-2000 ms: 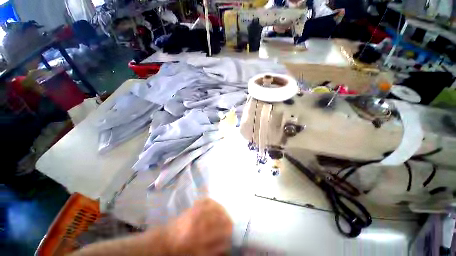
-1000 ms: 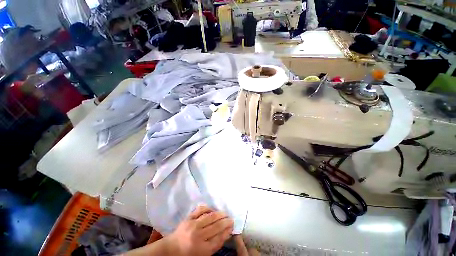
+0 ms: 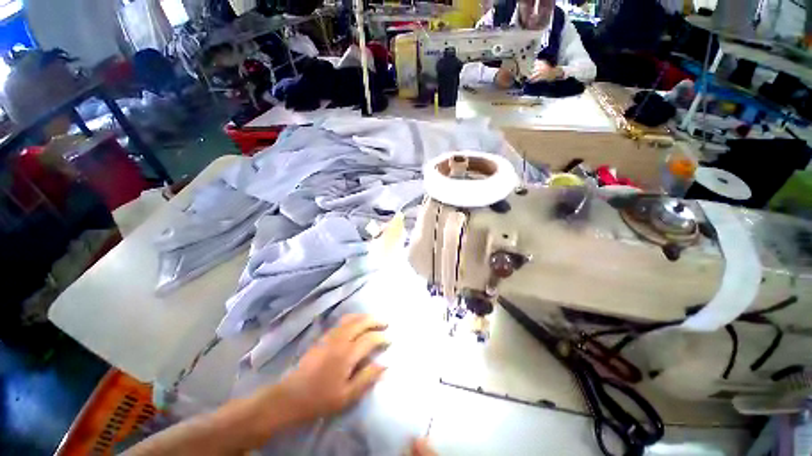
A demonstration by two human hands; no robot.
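My left hand (image 3: 331, 367) lies palm down, fingers a little apart, on a light grey garment piece left of the needle area. The piece is washed out by the lamp's glare. Only a fingertip of my right hand (image 3: 422, 447) shows at the bottom edge; the rest is cut off. A heap of light grey cut panels (image 3: 298, 183) lies left of the machine. The cream sewing machine head (image 3: 579, 258) stands at the right. Its presser foot and needle (image 3: 460, 319) are in bright light, and whether the cloth is under them cannot be told.
Black-handled shears (image 3: 614, 401) lie right of the needle, beside a smaller reddish-brown tool (image 3: 610, 358). A white tape roll (image 3: 470, 180) sits on the head; a loose strip (image 3: 732, 276) hangs over it. An orange crate (image 3: 111, 419) is lower left. A person (image 3: 561, 53) works at a machine behind.
My left hand has moved up and slightly left from the table's front edge, over the cloth. My right hand is mostly out of view. A person now shows at the machine behind.
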